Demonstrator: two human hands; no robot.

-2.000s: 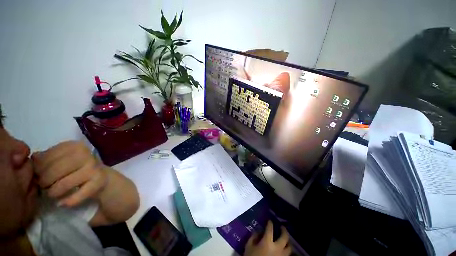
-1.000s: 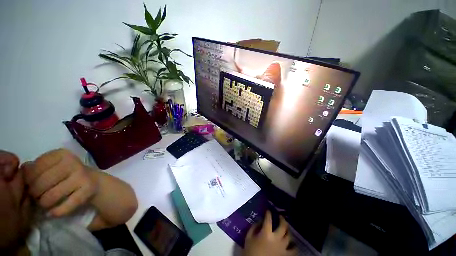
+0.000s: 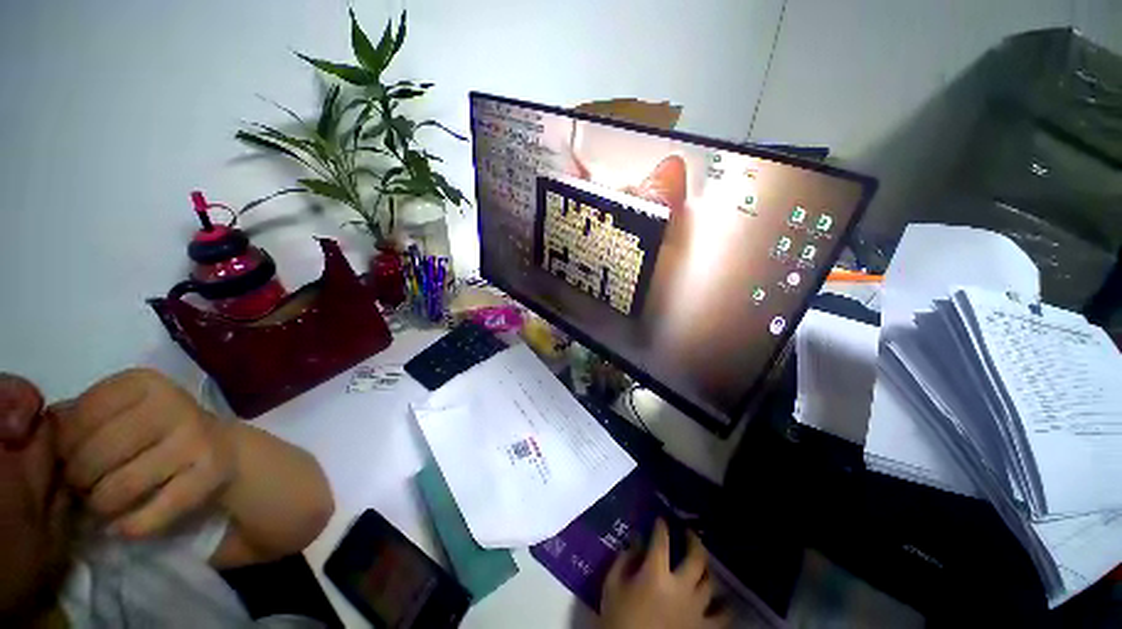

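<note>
Neither of my hands is in view; both visible hands belong to a seated person. A white printed document (image 3: 523,449) with a small code lies on the desk, over a green-teal notebook (image 3: 470,555). A purple mouse pad (image 3: 588,550) lies beside it, with a dark mouse (image 3: 671,547) mostly hidden under the person's hand. A smartphone (image 3: 394,575) lies at the near desk edge. A wide monitor (image 3: 726,295) shows a small window of pale tiles. A black keypad or calculator (image 3: 455,354) lies behind the document.
The seated person (image 3: 148,492) is at the left, one hand near the mouth. A dark red handbag (image 3: 289,356), a red-black bottle (image 3: 230,277), a plant (image 3: 369,148) and a pen holder (image 3: 427,289) stand by the wall. A thick paper stack (image 3: 1034,418) is at the right, with dark wrapped goods (image 3: 1046,184) behind.
The view has shifted slightly, so the desk and monitor sit farther left and a little higher in the picture. The tile window shows small differences. The seated person's hand stays on the mouse.
</note>
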